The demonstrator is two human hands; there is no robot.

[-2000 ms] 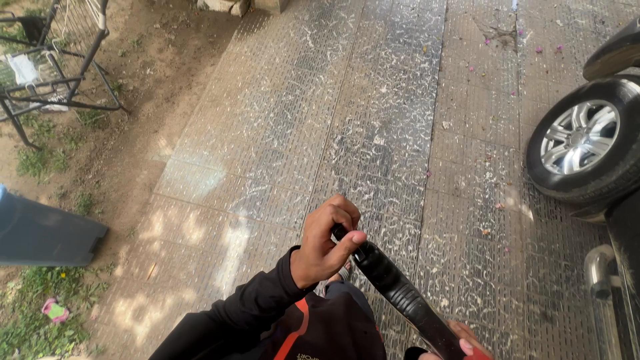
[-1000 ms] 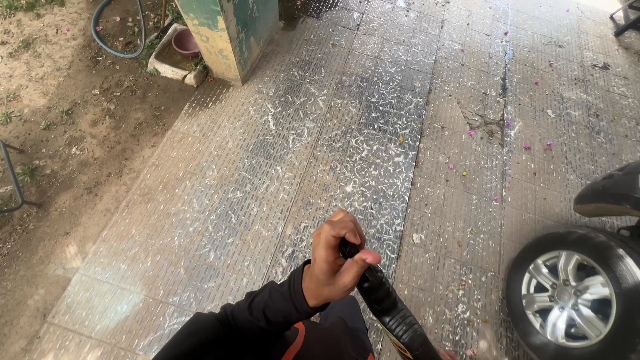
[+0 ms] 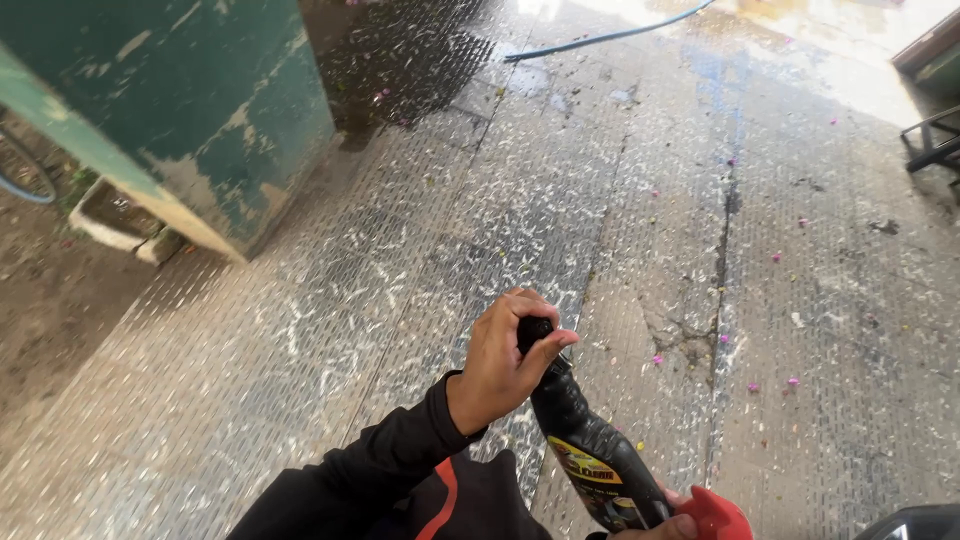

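Note:
A black plastic bottle (image 3: 589,442) with a yellow printed label tilts across the lower middle of the view. My left hand (image 3: 506,360) is closed around the black cap or nozzle (image 3: 534,331) at its top, thumb and fingers wrapped about it. At the bottle's lower end, my right hand (image 3: 660,525) shows only in part at the bottom edge, its fingers against the bottle and a red object (image 3: 716,516). What the red object is cannot be told.
A green pillar (image 3: 225,97) with peeling paint stands at upper left beside a stone trough (image 3: 112,217). A blue hose (image 3: 615,36) lies on the textured tile floor (image 3: 420,247), with scattered pink petals. Metal legs (image 3: 934,142) show at right.
The view has swung strongly, bringing the pillar nearer and the blue hose on the floor into sight; the car wheel has left the view. My left hand stays on the bottle's top.

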